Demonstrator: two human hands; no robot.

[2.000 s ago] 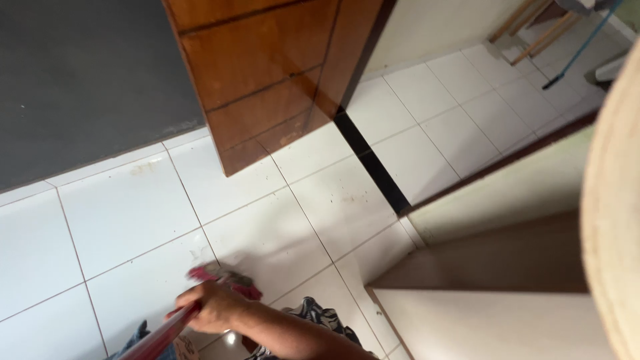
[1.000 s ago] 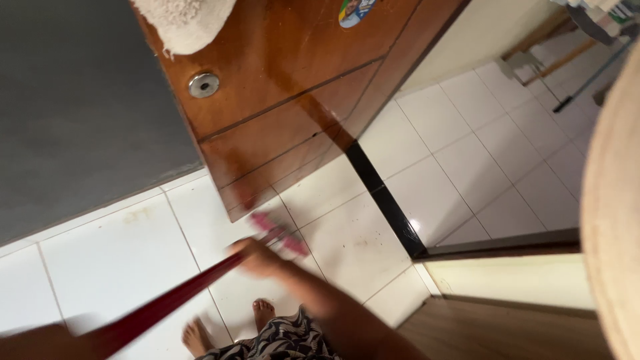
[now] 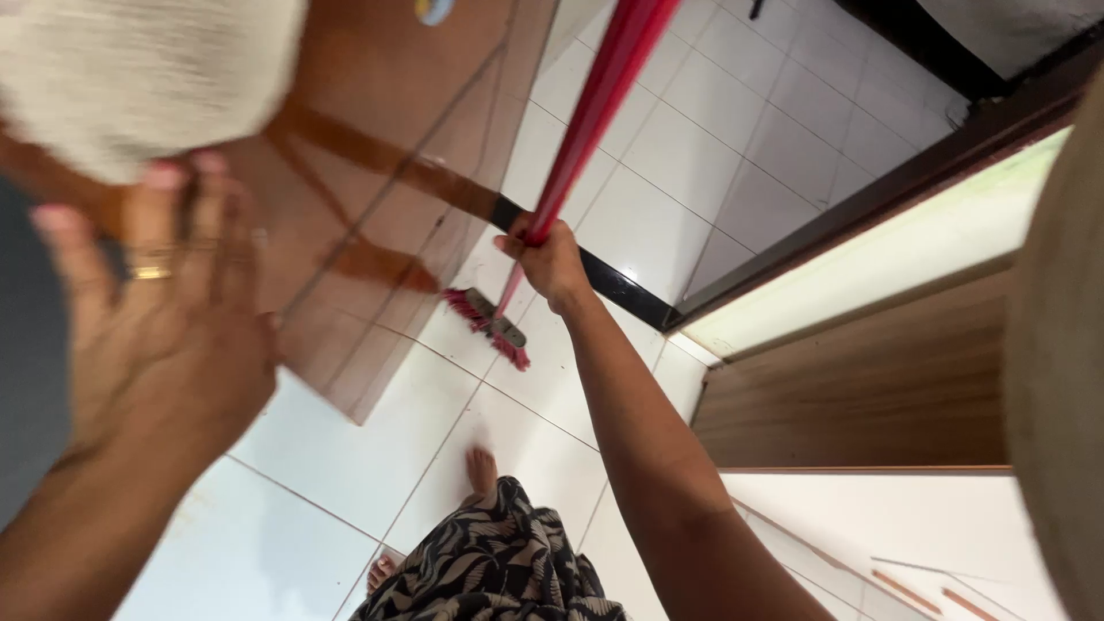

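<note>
My right hand (image 3: 548, 259) is closed around the red handle of a broom (image 3: 595, 112) in the middle of the head view. The broom's head (image 3: 496, 328), grey with pink-red bristles, is at the white tile floor close to the lower part of a brown wooden door (image 3: 379, 198). On the left, my left hand (image 3: 164, 302) is raised with its fingers extended against or just in front of the door. A ring is on one of its fingers. Above those fingertips hangs a cream cloth (image 3: 147, 69); whether they touch it cannot be told.
A black threshold strip (image 3: 625, 289) crosses the floor at the doorway, beside a dark door frame (image 3: 862, 207). Wood-grain furniture (image 3: 862, 371) stands at the right. My bare foot (image 3: 481, 470) is on the tiles below the broom. A pale rounded edge blocks the far right.
My left hand has come up to the door. The broom handle, which sloped to the lower left a second ago, now points up to the top of the view. The view has shifted.
</note>
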